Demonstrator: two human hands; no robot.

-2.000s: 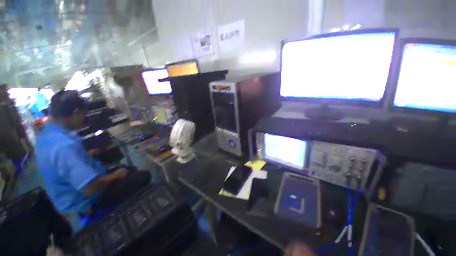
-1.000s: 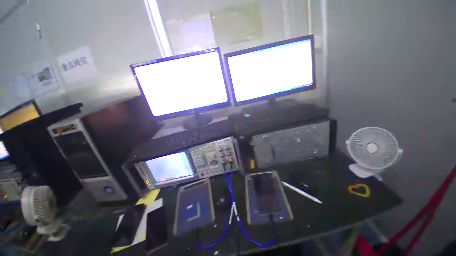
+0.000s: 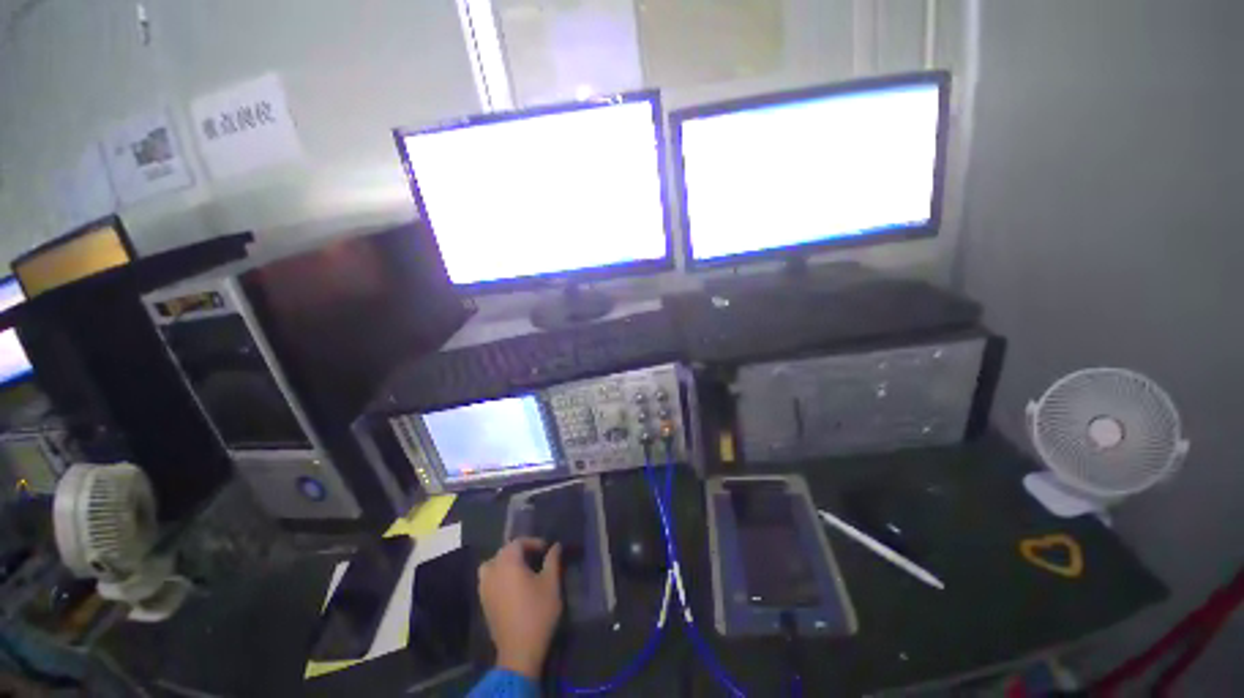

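My left hand (image 3: pixel 521 597), in a blue sleeve, reaches up from the bottom edge to the left coupler plate (image 3: pixel 600 589). Its curled fingers are at the lower left of a dark phone (image 3: pixel 562 516) lying on that plate, and hide part of it. The right coupler plate (image 3: pixel 831 616) bears another dark phone (image 3: pixel 767 548), with a dark lead at its lower end. Two more dark phones lie left of my hand, one on white and yellow paper (image 3: pixel 434 543). My right hand is out of view.
Blue cables (image 3: pixel 666 525) run from the tester (image 3: pixel 607 420) down between the plates. A black mouse (image 3: pixel 634 551) sits between them. A white stick (image 3: pixel 881 551), yellow heart-shaped loop (image 3: pixel 1050 552) and fan (image 3: pixel 1105 434) are at right; another fan (image 3: pixel 107 525) and PC tower (image 3: pixel 243 396) at left.
The view has swung right from the neighbouring person to the bench. My left hand has come in, and a dark phone now lies on the left plate, which was bare.
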